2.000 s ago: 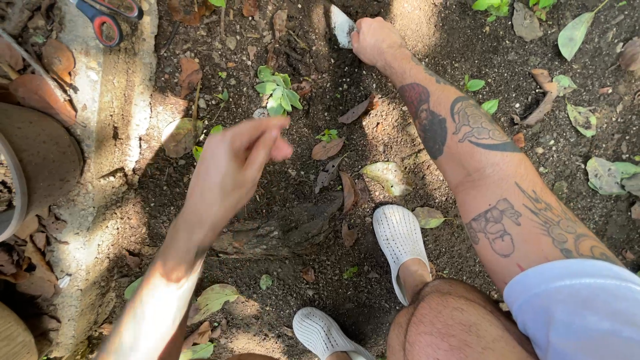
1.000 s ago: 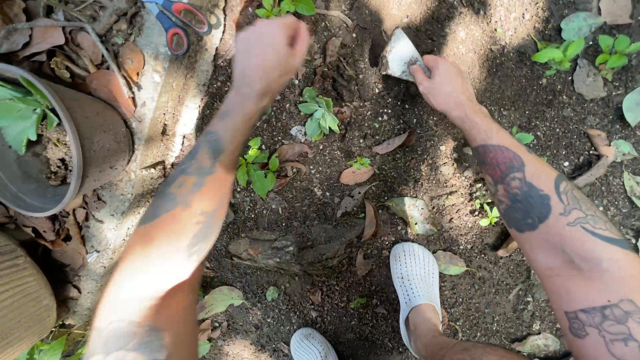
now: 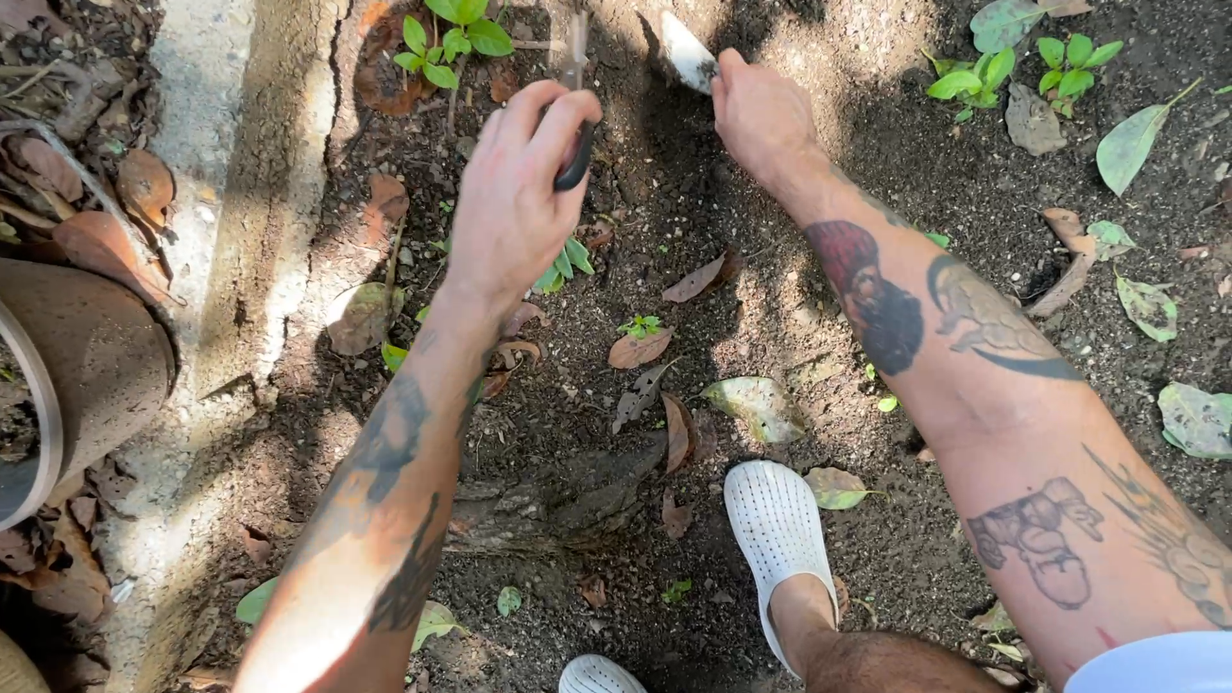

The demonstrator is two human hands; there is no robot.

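At the top centre my left hand grips the dark handle of a slim metal tool, likely scissors, whose blurred blades point up and away from me. To its right my right hand is closed on a trowel, its pale, soil-smeared blade reaching up and left over a dark hollow in the soil. The trowel's handle is hidden in my fist. Small green seedlings grow left of my left hand, and another plant is partly covered by that hand.
A round plant pot stands at the left beside a pale concrete edging. A thick root or log lies near my white clogs. More seedlings grow at the upper right, with dry leaves scattered over the soil.
The red-and-blue scissors that lay on the edging at the upper left are out of view, and my left hand, earlier a fist, now holds a tool. My right hand still holds the trowel.
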